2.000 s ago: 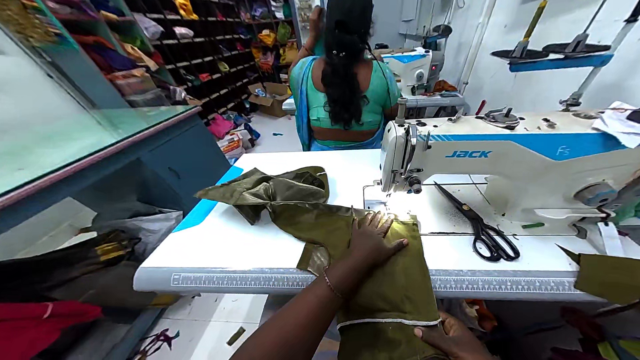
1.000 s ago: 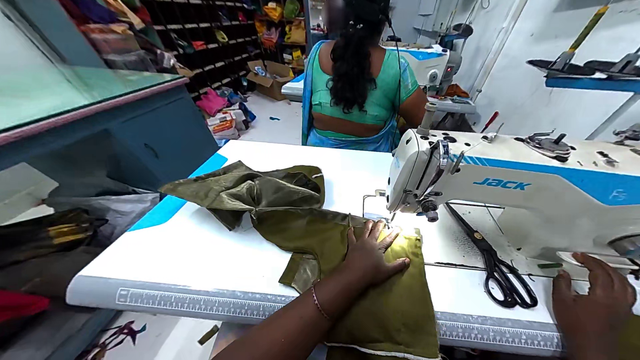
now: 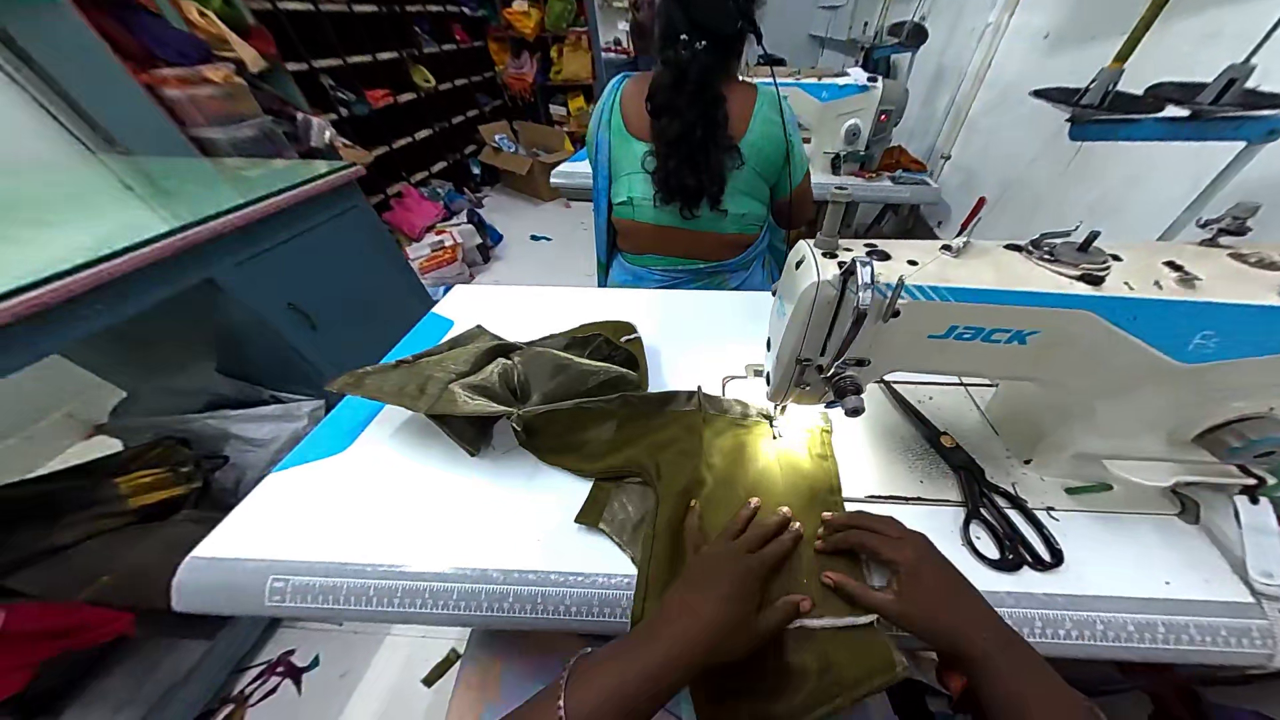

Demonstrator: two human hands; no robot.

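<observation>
An olive-green fabric garment piece point(image 3: 600, 430) lies across the white table, its upper right part under the needle area of a Jack sewing machine point(image 3: 960, 340), where a lamp lights it. My left hand point(image 3: 735, 580) rests palm down on the fabric below the needle, fingers spread. My right hand point(image 3: 900, 570) touches the fabric's right edge with its fingertips, close beside the left; whether it pinches the cloth is unclear. Black-handled fabric shears point(image 3: 985, 490) lie on the machine bed and table, right of the fabric.
The white sewing table point(image 3: 420, 520) has a ruler strip along its front edge. Ahead, a person point(image 3: 700, 160) sits with their back to me near another sewing machine point(image 3: 840, 110). A glass-topped counter point(image 3: 300, 270) stands at left. Thread stands point(image 3: 1170, 125) are at upper right.
My right hand has moved from the right side of the machine to the fabric's right edge. My left hand has slid down the cloth, away from the needle.
</observation>
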